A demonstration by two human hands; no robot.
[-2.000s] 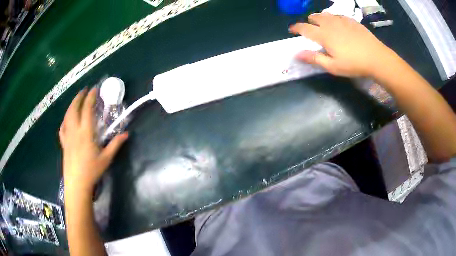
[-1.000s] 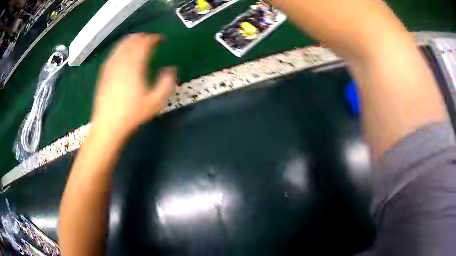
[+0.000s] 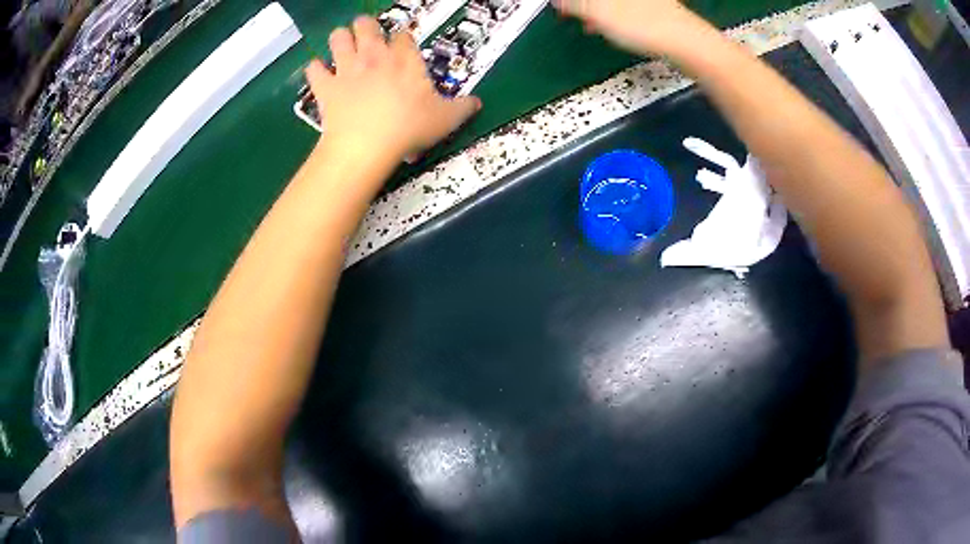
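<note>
Open power strips with metal contacts and coloured parts inside point(image 3: 468, 45) lie on the green belt at the top. My left hand point(image 3: 383, 94) is over the near-left end of them, fingers spread and thumb apart; its grip on a strip is unclear. My right hand point(image 3: 628, 19) is at the top edge, near the strips' far end. Its fingers are small and partly cut off, so its grip cannot be told.
A closed white power strip point(image 3: 191, 122) lies on the belt at left, with a bagged coiled cord point(image 3: 61, 351) below. The speckled rail point(image 3: 468, 168) borders the dark bench. A blue dish point(image 3: 625, 202), a limp white glove or cloth point(image 3: 734, 225) and white bars point(image 3: 888, 106) are at right.
The white strip and cord that lay on the bench are gone from there; a similar one lies on the belt. Both hands have moved up over the belt, my left hand onto the open strips.
</note>
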